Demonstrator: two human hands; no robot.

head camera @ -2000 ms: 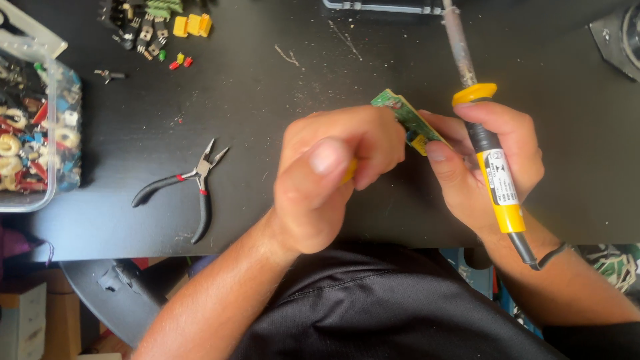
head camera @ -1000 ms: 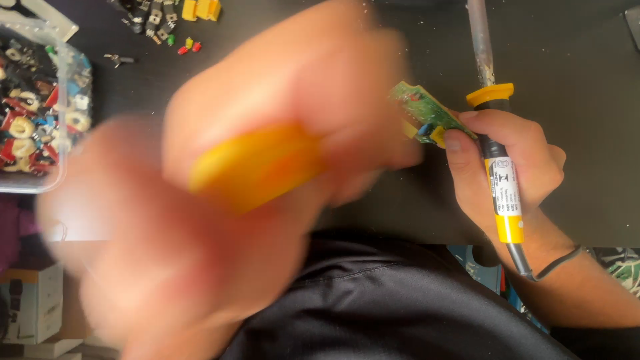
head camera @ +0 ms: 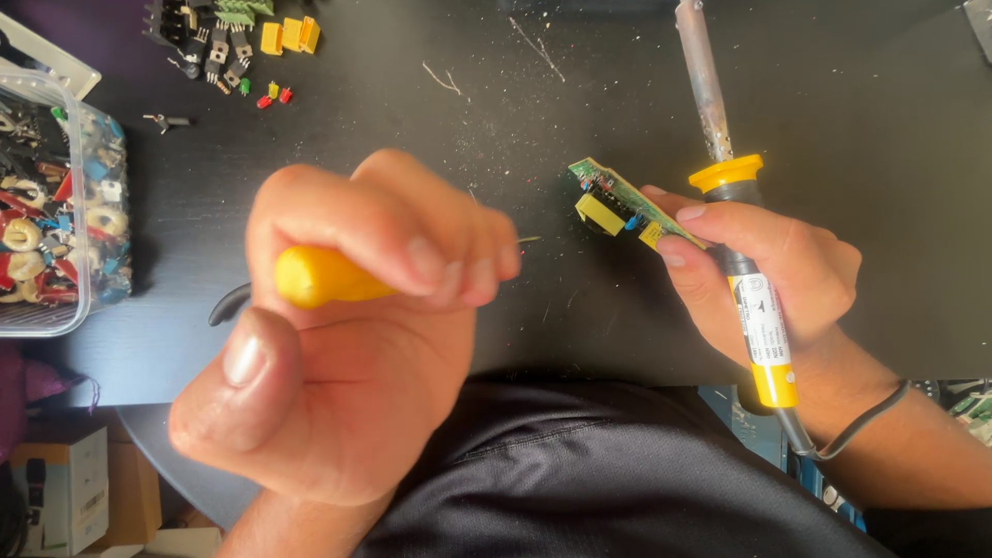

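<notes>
My left hand [head camera: 364, 333] is raised close to the camera, palm up, its fingers curled round a yellow-handled tool [head camera: 329, 280]. A thin metal tip pokes out past the little finger; the tool's kind is not clear. At the right, my right hand [head camera: 775, 271] holds two things. Between thumb and index finger is a green circuit board [head camera: 632, 201] with yellow and blue components on its lower side. Against the palm lies a soldering iron [head camera: 763, 310] with a yellow and black handle, its metal shaft pointing up the table and its tip out of frame.
A clear plastic container [head camera: 80, 201] of salvaged electronic parts stands at the left. Black transistors [head camera: 219, 50], yellow components [head camera: 291, 36] and small LEDs [head camera: 273, 91] lie at the upper left. One black plier handle [head camera: 230, 304] shows behind my left hand. The iron's cord [head camera: 860, 418] crosses my right wrist.
My left hand has moved left, away from the circuit board, and turned palm up with the yellow-handled tool. My right hand still holds the board and the soldering iron.
</notes>
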